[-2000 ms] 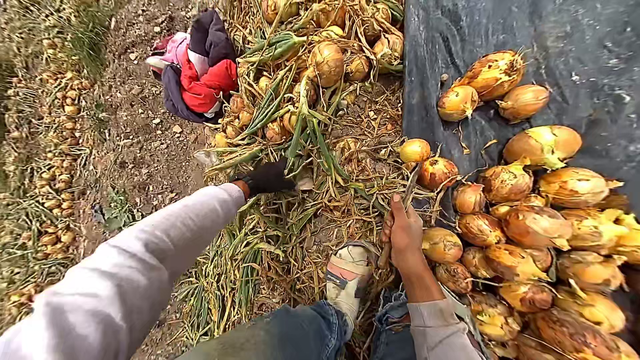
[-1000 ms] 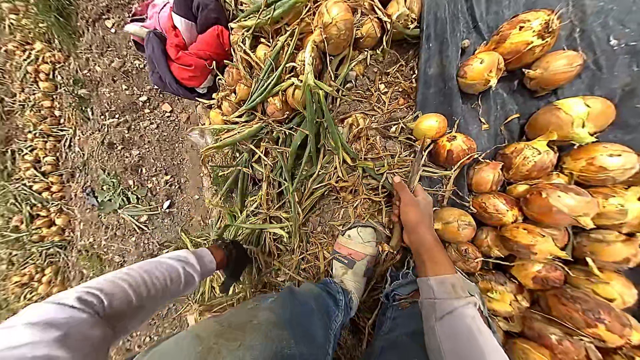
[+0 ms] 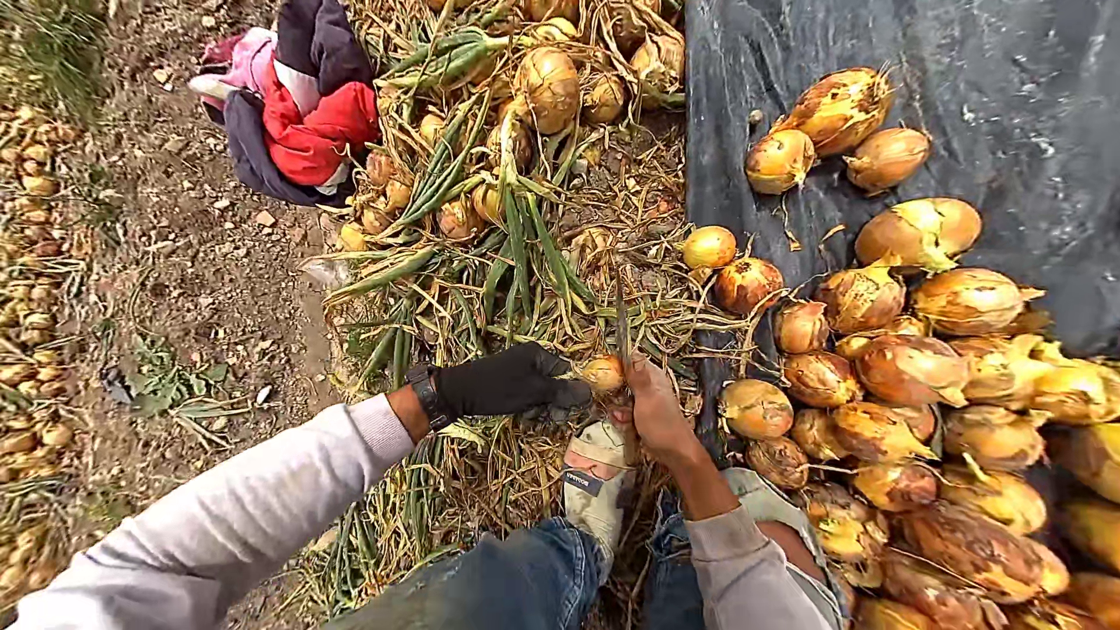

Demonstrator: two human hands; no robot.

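Observation:
My left hand (image 3: 512, 382), in a black glove, grips the leafy neck side of a small yellow onion (image 3: 603, 374). My bare right hand (image 3: 652, 407) holds a knife (image 3: 622, 319) whose narrow dark blade points up the view, right beside that onion. The knife's handle is mostly hidden in my fist. Both hands are close together above my shoe (image 3: 597, 486). Green and dry onion tops (image 3: 525, 254) lie on the ground beyond them.
On the right, many trimmed onions (image 3: 910, 367) lie on a black plastic sheet (image 3: 1006, 114). Untrimmed onions (image 3: 549, 87) with leaves lie at the top middle. A red and dark bundle of clothing (image 3: 306, 122) rests on bare soil at upper left. Another onion row (image 3: 35, 341) runs along the left edge.
My left hand has moved right, from low on the leaves to beside my right hand, and now has a small onion. My right hand still holds the knife, its blade now more upright.

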